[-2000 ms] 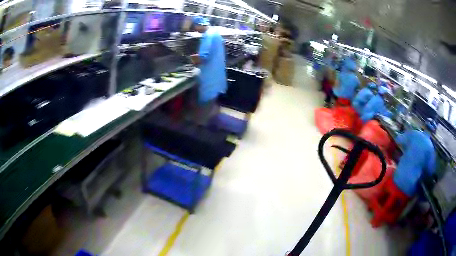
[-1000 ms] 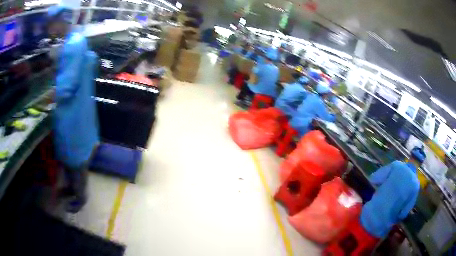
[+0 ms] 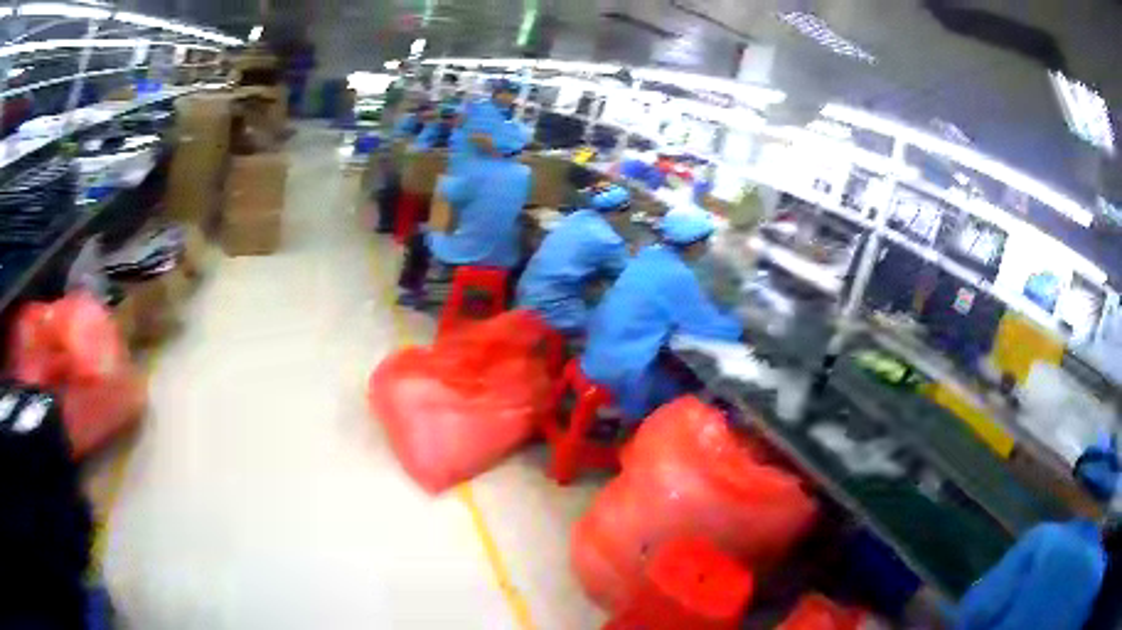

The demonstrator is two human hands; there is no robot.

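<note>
Neither of my hands is in the picture. Nearest in front of me are large, shiny red plastic sacks on the floor: one bulging sack (image 3: 695, 498) at the lower middle right, and another sack (image 3: 461, 394) further ahead beside the yellow floor line. A red plastic stool (image 3: 578, 425) stands between them, under a seated person in a blue smock (image 3: 646, 320). Part of another red stool or sack shows at the bottom edge, blurred.
A green bench line (image 3: 911, 492) runs along the right, with people in blue seated at it. Cardboard boxes (image 3: 255, 203) stand at the far left of the pale aisle (image 3: 289, 431). A red sack (image 3: 76, 369) and a dark stack (image 3: 39, 505) are at the left edge.
The view has moved forward and turned right. The pallet truck handle and the blue cart have left the picture, and so has the standing person on the left. The seated people and red sacks appear nearer.
</note>
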